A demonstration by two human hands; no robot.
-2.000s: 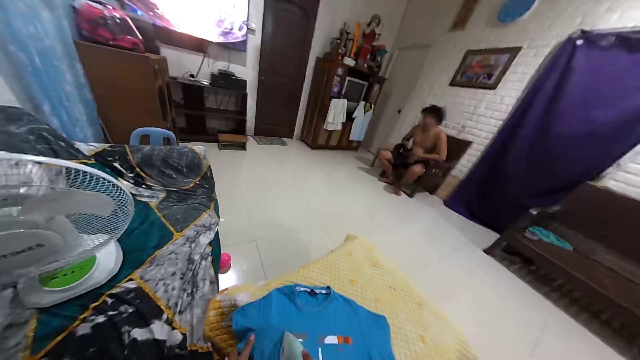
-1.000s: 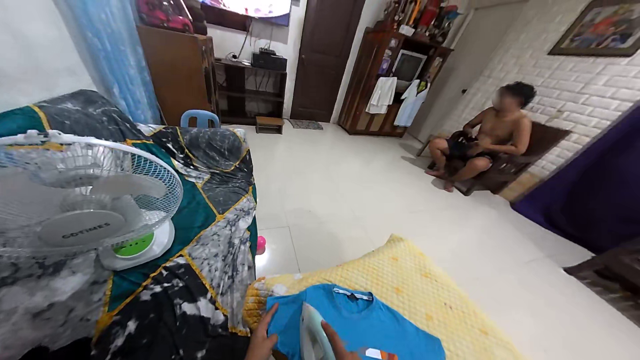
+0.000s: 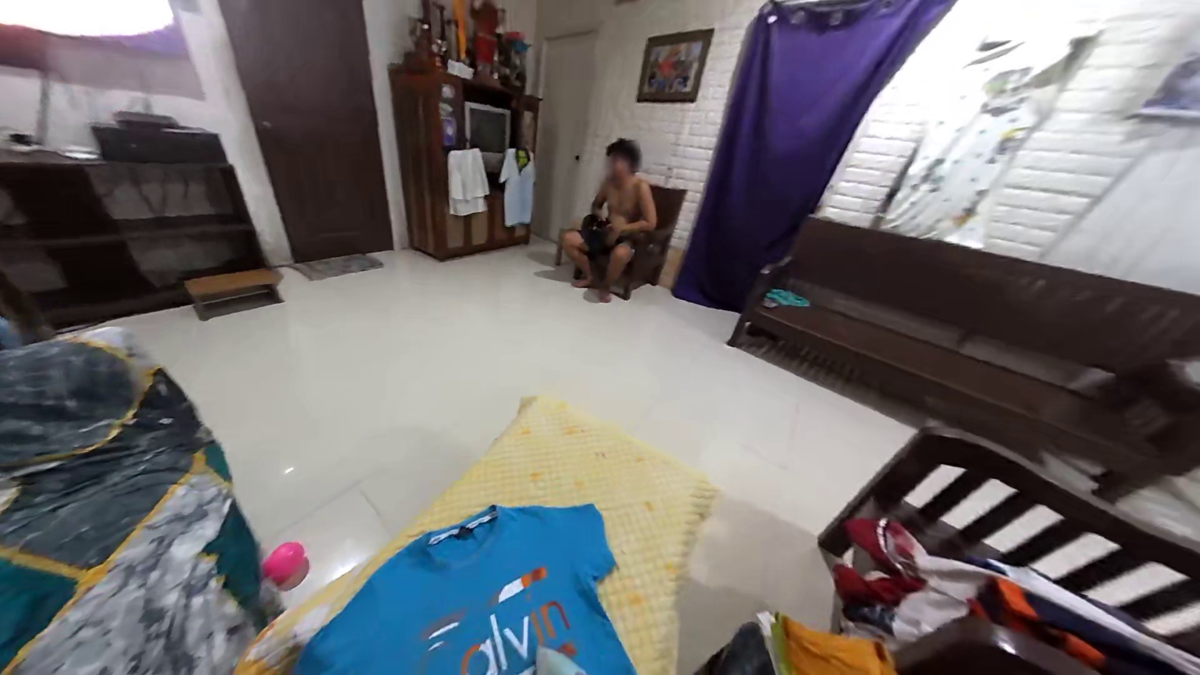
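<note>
A blue T-shirt (image 3: 478, 581) with a printed front lies spread on a yellow quilted cloth (image 3: 647, 497), its neckline toward the far side. At the bottom edge of the view, the pale tip of an iron (image 3: 558, 662) shows over the shirt's print. Neither of my hands is in view, so what they hold or touch is hidden below the frame.
A patterned sofa cover (image 3: 112, 525) is at left, with a pink object (image 3: 286, 564) on the floor beside it. Clothes (image 3: 900, 581) lie by a slatted wooden armrest (image 3: 1012, 516) at right. Farther back are a wooden bench (image 3: 937, 328) and a seated person (image 3: 619, 220).
The view has swung to the right. Both hands, seen at the shirt and iron one second ago, are now out of frame, as is the fan.
</note>
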